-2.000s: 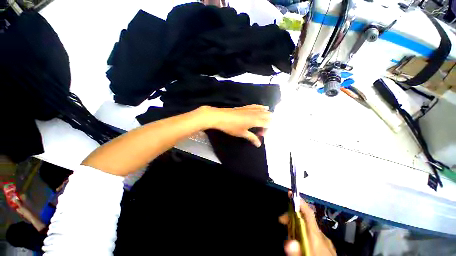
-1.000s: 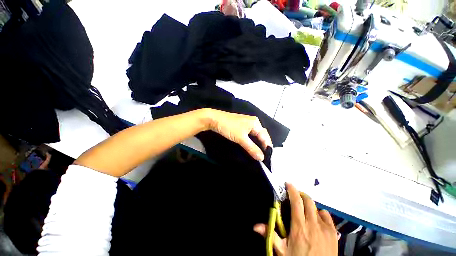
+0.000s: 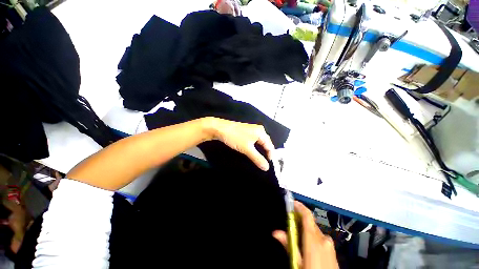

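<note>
A black garment panel (image 3: 244,118) lies on the white table and hangs over its front edge. My left hand (image 3: 244,141) pinches the panel's right edge between thumb and fingers, near the table edge. My right hand (image 3: 312,241), partly cut off by the bottom of the picture, holds scissors (image 3: 293,234) by their yellow handles. The blades point up along the cloth edge, just below my left fingertips. The blade tips are too bright and blurred to tell whether they are open.
A crumpled black pile (image 3: 210,52) lies behind my hands. A black bundle with hanging cords (image 3: 42,79) is at far left. The sewing machine (image 3: 344,52) stands at back right. A black-handled tool (image 3: 402,105) lies right of it. A small black scrap (image 3: 320,180) lies on the table.
Since one second ago my right hand and the scissors have turned more upright beside the cloth edge. My left hand still pinches the cloth. The whole view has shifted slightly.
</note>
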